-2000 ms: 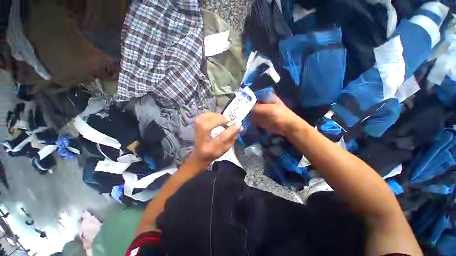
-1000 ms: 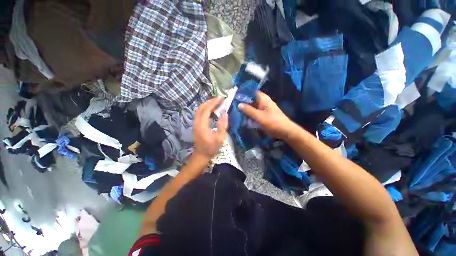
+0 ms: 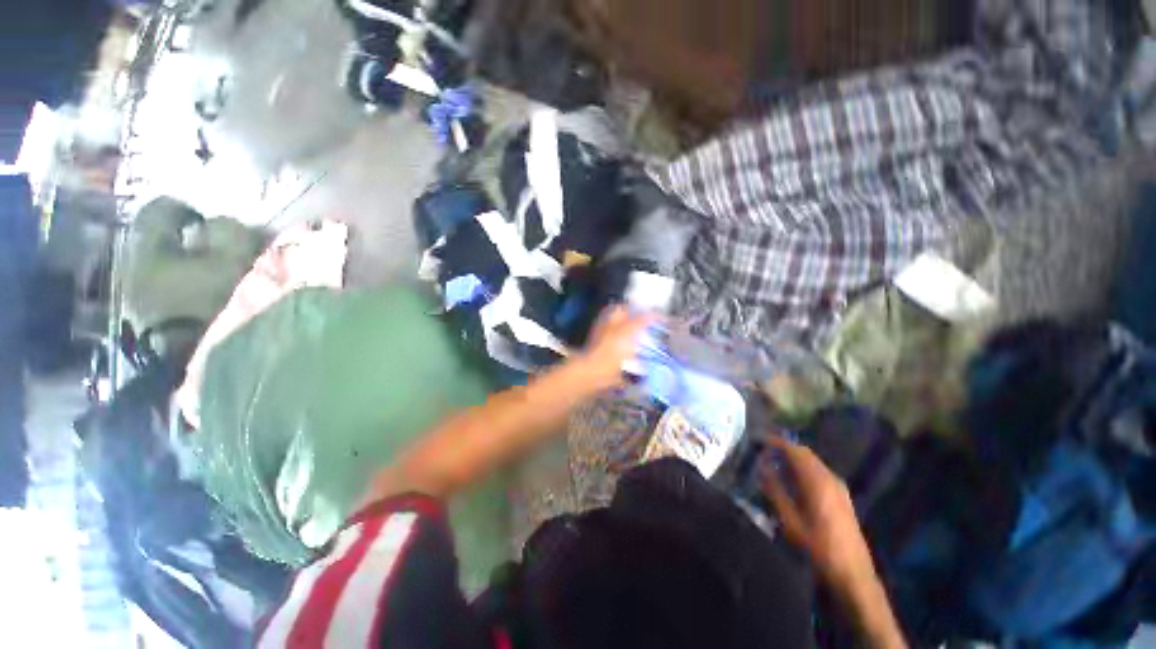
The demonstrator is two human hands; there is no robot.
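My left hand (image 3: 619,345) is closed on a small blue bundle (image 3: 672,377). A white slip (image 3: 650,292) stands up at its fingertips. A white piece with printed marks (image 3: 697,437) shows just below the bundle; blur hides whether it is a ticket or part of a shoe, and whether it touches the bundle. My right hand (image 3: 805,488) is lower right, blurred, with its fingers apart and nothing seen in it. It is separate from the bundle.
Dark pieces with white ties (image 3: 543,178) lie ahead of my left hand. Plaid cloth (image 3: 837,165), olive cloth (image 3: 887,349) and a blue denim heap (image 3: 1078,533) are to the right. A green cloth bundle (image 3: 342,380) and pink cloth (image 3: 298,260) are left.
The view has swung left, bringing more of the green bundle in. My right hand has let go of the blue bundle and moved apart from it. My left hand now holds the bundle.
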